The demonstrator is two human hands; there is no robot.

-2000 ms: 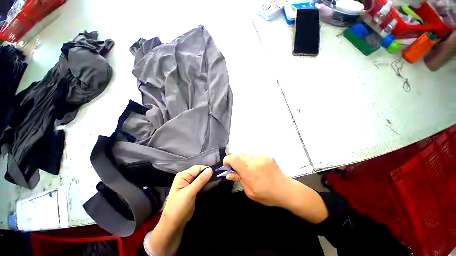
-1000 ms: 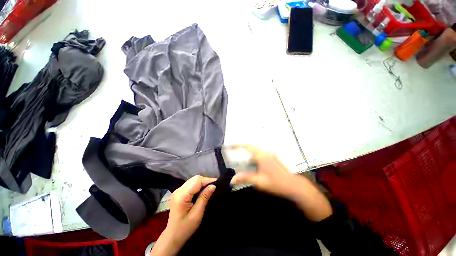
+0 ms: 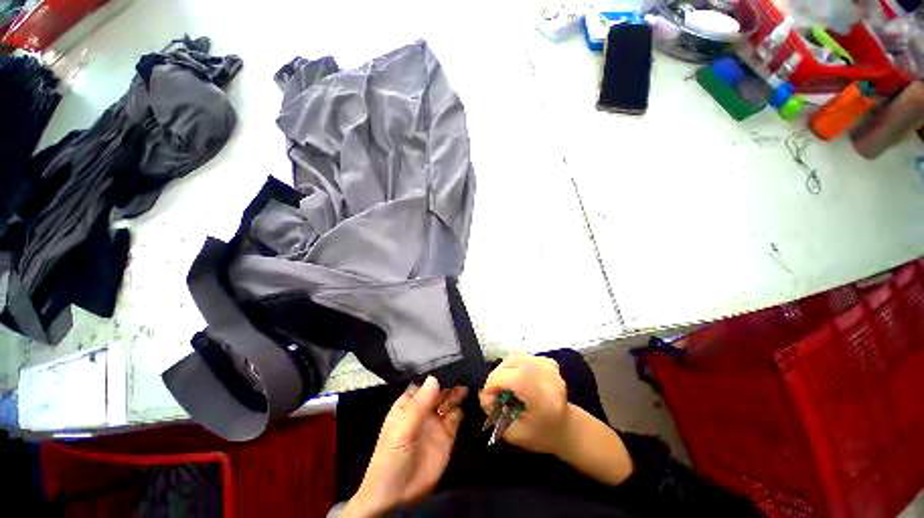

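The grey-and-black polo shirt [image 3: 380, 172] lies bunched on the white table in front of me, its collar [image 3: 225, 390] curling at the near left. A sleeve [image 3: 420, 324] with a black edge reaches over the table's front edge to my hands. My left hand [image 3: 415, 445] is at the sleeve's black edge, palm partly up and fingers curled; whether it grips the cloth is unclear. My right hand [image 3: 529, 400] is closed around the thread snips [image 3: 503, 413], green handle and metal blades showing, blades pointing down, beside the black edge.
A second dark grey shirt [image 3: 177, 121] lies crumpled at left, above a white paper sheet [image 3: 69, 393]. A phone [image 3: 625, 68], green block [image 3: 732, 93], orange bottle [image 3: 841, 111] and red basket [image 3: 846, 69] stand at the far right. Red crates [image 3: 851, 384] flank me below the table.
Both hands have moved down and nearer my body. The sleeve is now spread flatter with its black edge straighter. The snips, blurred before, now show clearly in my right hand.
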